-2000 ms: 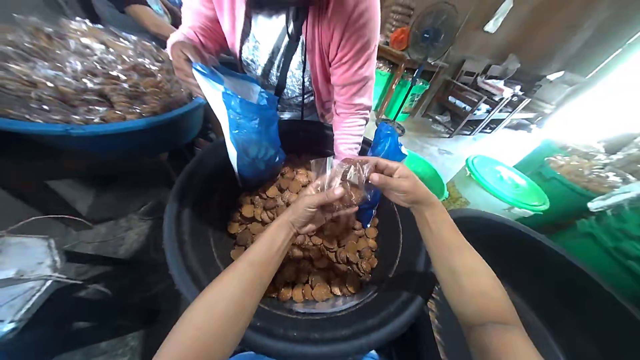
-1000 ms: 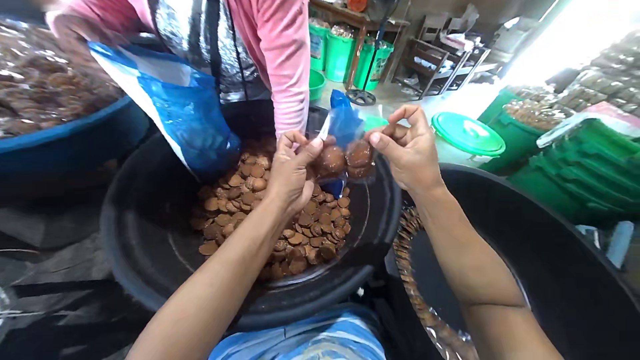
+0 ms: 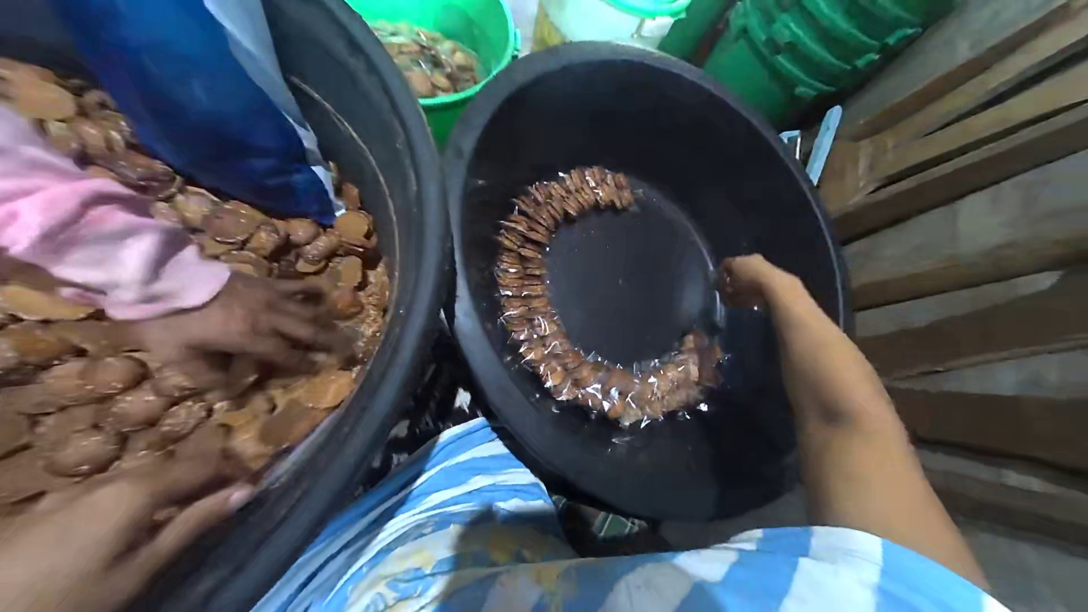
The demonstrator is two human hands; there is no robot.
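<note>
My right hand [image 3: 746, 279] is inside a black tub [image 3: 646, 76] at its right side; its fingers are blurred and largely turned away, so I cannot tell whether they hold anything. Clear plastic packets of brown discs [image 3: 531, 280] stand in a curved row along that tub's floor, one end just below this hand. My left hand [image 3: 161, 510], blurred at the lower left, is over round brown discs [image 3: 110, 374] in the other black tub [image 3: 416, 212], near its rim. Whether it grips any disc cannot be told.
Another person's hand [image 3: 255, 327] in a pink sleeve [image 3: 110, 246] reaches among the loose discs. A blue plastic bag [image 3: 212, 110] hangs over them. Behind are a green bucket [image 3: 501, 51] with brown pieces and stacked green containers [image 3: 790, 59]. Wooden slats [image 3: 977, 280] stand at the right.
My hands were together around a clear packet of discs; now they are apart, the right in the right-hand tub, the left low over the discs. The view has swung down and right.
</note>
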